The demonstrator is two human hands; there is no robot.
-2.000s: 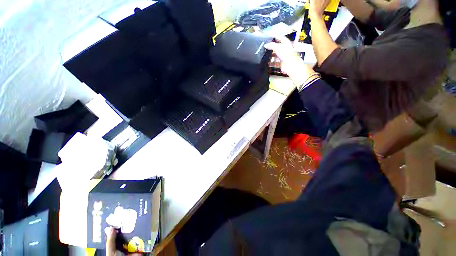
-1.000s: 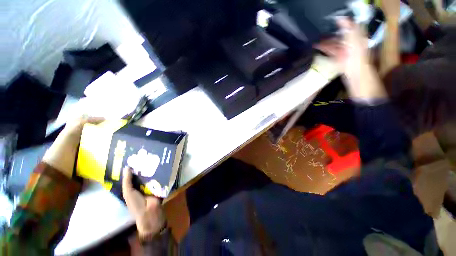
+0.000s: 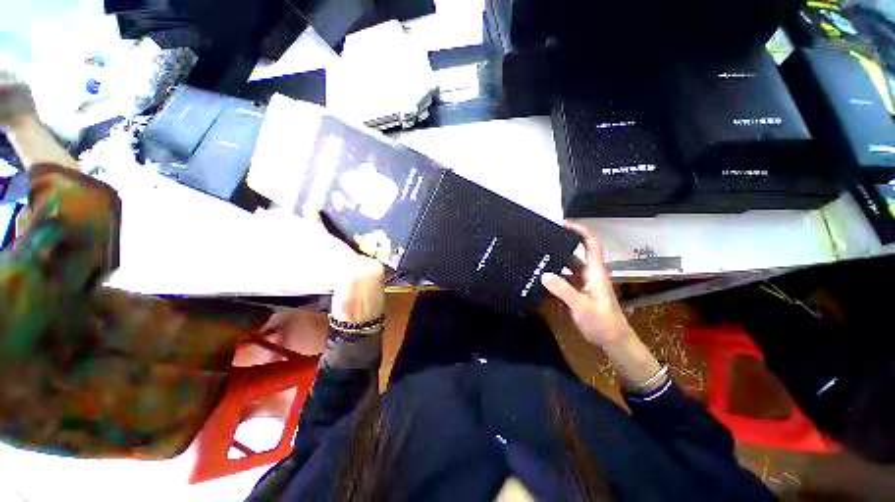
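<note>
A printed sleeve (image 3: 368, 186) with a white earbuds picture lies slanted above the table's front edge. A pale flap shows at its upper left end. My left hand (image 3: 359, 286) grips its lower edge, with the fingers mostly hidden behind it. My right hand (image 3: 591, 297) holds the right end of a closed black gift box (image 3: 481, 245), thumb on top and fingers round the far edge. The box's left end meets the sleeve's right end. Whether it is inside the sleeve cannot be told.
Black boxes with white lettering (image 3: 615, 162) are stacked at the right on the white table (image 3: 481, 147). A pale pile (image 3: 381, 74) and smaller black boxes (image 3: 211, 137) lie behind and left. A co-worker's camouflage sleeve (image 3: 74, 216) is at left. Red stools (image 3: 761, 397) stand below.
My right hand has come from the stacks at right and now holds a black box against the sleeve. The co-worker's hand has left the sleeve. The view has turned.
</note>
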